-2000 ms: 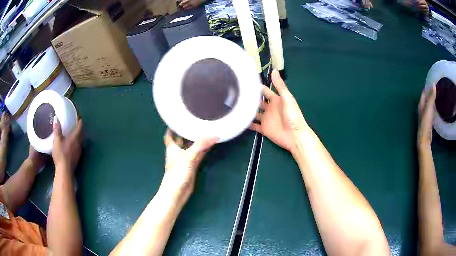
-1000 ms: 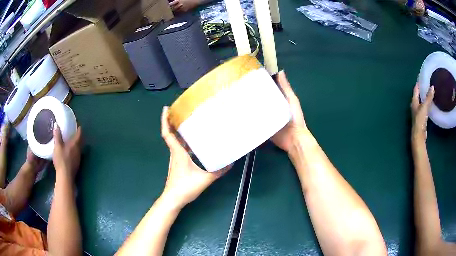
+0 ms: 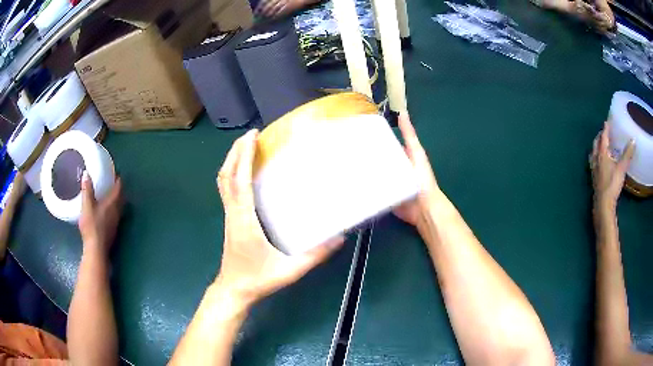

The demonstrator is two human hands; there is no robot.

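Observation:
A drum-shaped unit, likely an aroma diffuser, is held in the air above the green bench, tilted and a little blurred. Its white side faces me and its wood-grain band shows along the upper edge. My left hand grips its left side, with fingers up along the edge and the thumb under the lower rim. My right hand holds its right side; some of those fingers are hidden behind the unit. The unit's end faces are out of sight.
Other workers' hands hold like units at the left and right. More units stand back left. A cardboard carton, grey cylinders, cream pipes and plastic bags are at the back. A seam runs down the green bench.
The unit has turned from its dark-centred end to its side. My left hand has shifted up around its left side. The right neighbour's unit has tilted to show its side.

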